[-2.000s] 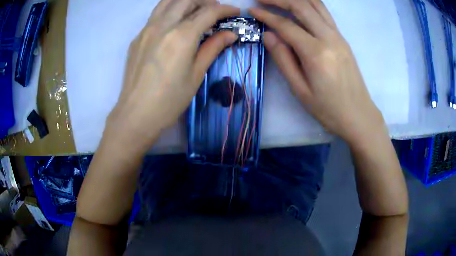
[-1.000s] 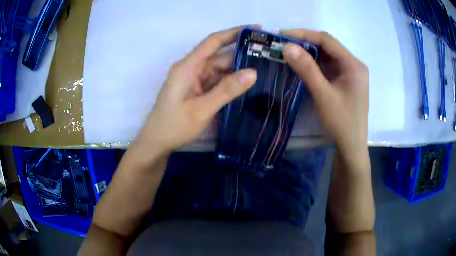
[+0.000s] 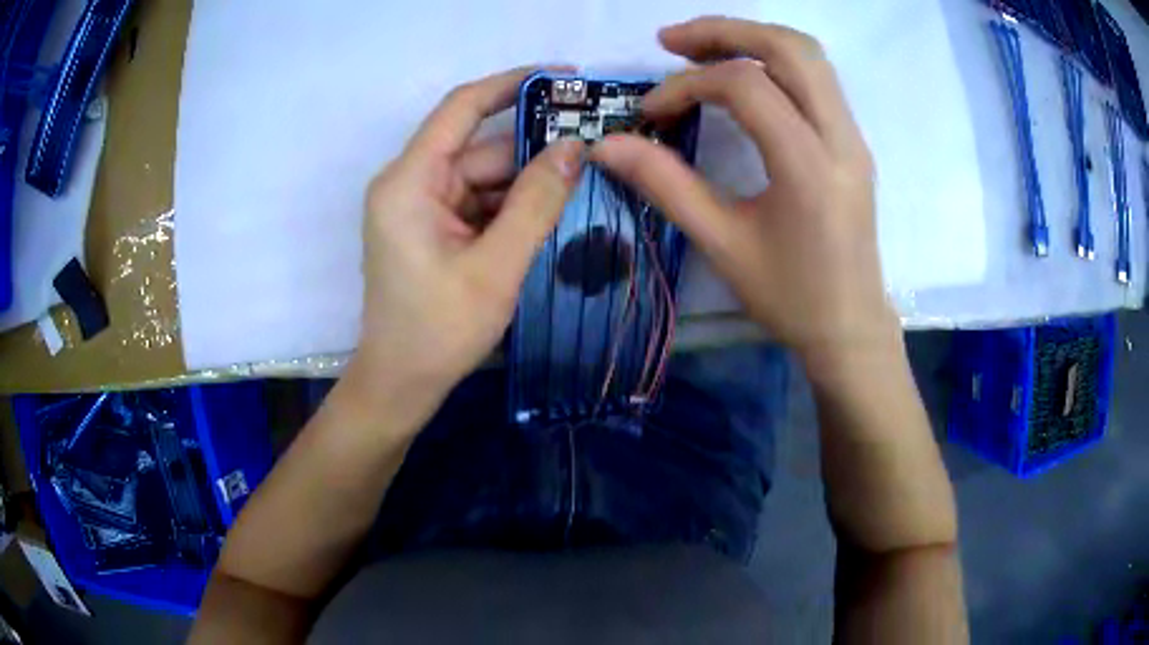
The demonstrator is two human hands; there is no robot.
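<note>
A dark blue power bank shell [image 3: 567, 340] lies open side up over the table's front edge, nearly straight. A circuit board [image 3: 573, 124] sits inside its far end, with a silver port at the left. Thin red and dark lead wires [image 3: 660, 321] run from the board to the shell's near end. A dark round pad [image 3: 592, 261] is on the ribs. My left hand [image 3: 460, 233] grips the shell's left side, thumb at the board. My right hand [image 3: 769, 189] has its thumb and index finger at the board; its fingertips partly hide the board's right part.
Blue charging cables [image 3: 1023, 151] lie in a row at the right. Another dark shell [image 3: 78, 101] and a black piece [image 3: 81, 299] lie at the left. A blue bin of dark shells [image 3: 227, 441] is below left, a blue board crate [image 3: 1027, 391] below right.
The shell has moved left and turned from tilted to nearly straight. My left hand has moved left with it. My right hand's thumb has moved left along the board, and its other fingers have lifted off the shell's side.
</note>
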